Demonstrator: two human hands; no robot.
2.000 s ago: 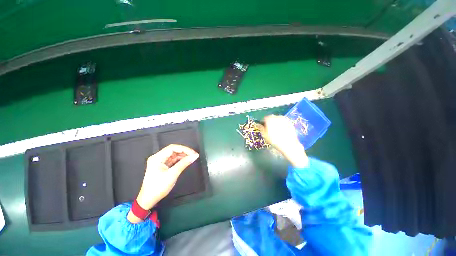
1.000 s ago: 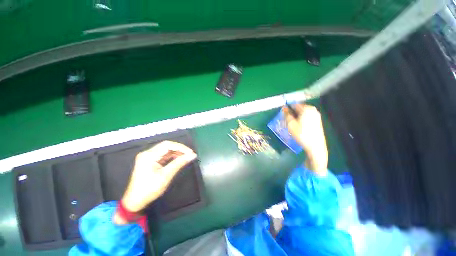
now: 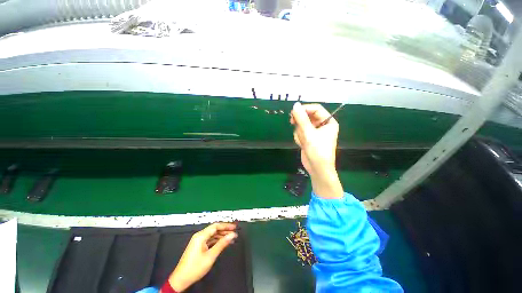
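My right hand is raised in front of the pale upper ledge, its fingers closed around thin tweezers; one end sticks out to the right. Its fingertips are beside a short row of small dark strips at the ledge's lower edge; whether the tweezers hold or touch one cannot be told. My left hand is over the black foam tray, fingers curled and thumb near them. A tiny dark speck shows at its fingertips; whether it is held is unclear. A loose pile of small gold and dark strips lies right of the tray.
Dark phones lie spaced along the green belt behind the chipped white rail. The blue bin is mostly hidden by my right sleeve. A slanted white post and black curtain stand at right. White strands lie on the upper ledge.
The view has tilted up, bringing the upper ledge into sight. My right hand has gone from the blue bin up to the ledge. My left hand stays over the tray, its fingers slightly more spread.
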